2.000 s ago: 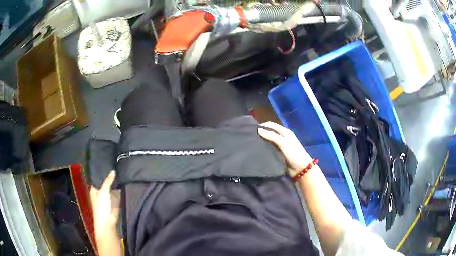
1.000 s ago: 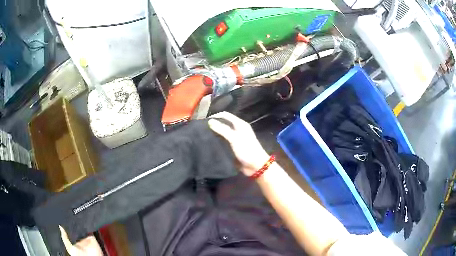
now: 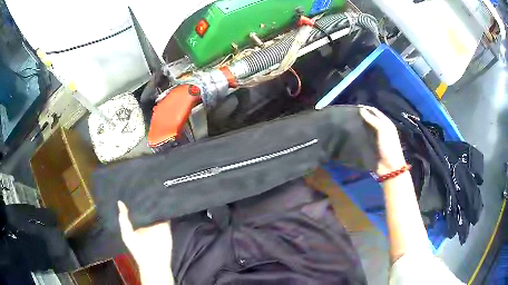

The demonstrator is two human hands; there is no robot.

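A long black fabric panel (image 3: 250,142) with a pale zipper (image 3: 239,162) along its middle is stretched out above my lap, tilted up towards the right. My left hand (image 3: 147,245) grips its lower left part, with the thumb on top and the other fingers partly hidden. My right hand (image 3: 381,136) grips its right end, with the fingers at the top corner. A red bead bracelet is on my right wrist. Other black fabric lies on my lap below the panel.
A blue bin (image 3: 420,83) with black pieces (image 3: 440,172) stands at the right. An orange nozzle (image 3: 171,114) with a grey hose (image 3: 267,60) sits beyond the panel, below a green box (image 3: 245,28). A whitish tub (image 3: 117,127) and a brown carton (image 3: 61,178) stand at the left.
The panel has moved from my lap to the left, then up and right, and is now stretched out in front of the nozzle and over the bin's near edge. Both hands moved with it.
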